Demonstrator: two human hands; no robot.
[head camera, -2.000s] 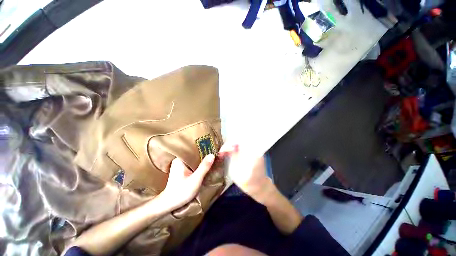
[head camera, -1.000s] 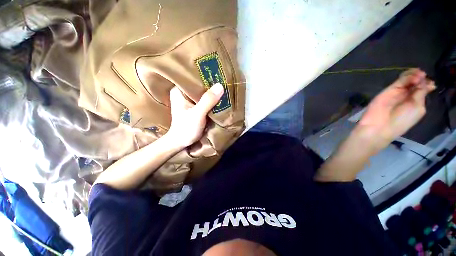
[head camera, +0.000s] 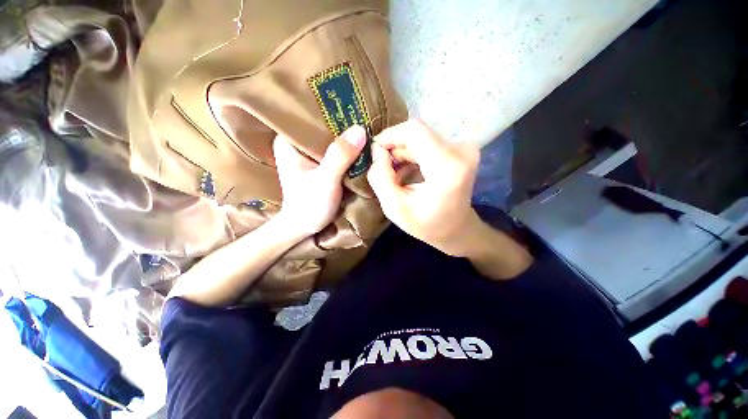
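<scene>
The tan jacket lies heaped over the table, its shiny lining wrinkled at the left. A dark green brand label with a yellow zigzag border lies beside the narrow pocket slit. My left hand holds the jacket with the thumb on the lower part of the label. My right hand is at the label's right edge, its thumb and fingertips pinched together. A needle between the fingertips cannot be made out.
The white table shows its edge running diagonally at the upper right. Blue cloth is at the lower left. Thread cones stand at the lower right. A grey-white surface is right of me. Pale basting thread crosses the tan cloth.
My right hand has come back from far right, where it held the yellow thread drawn out, to the label's edge. My left hand stays on the label. The view has tilted down since the earliest frame.
</scene>
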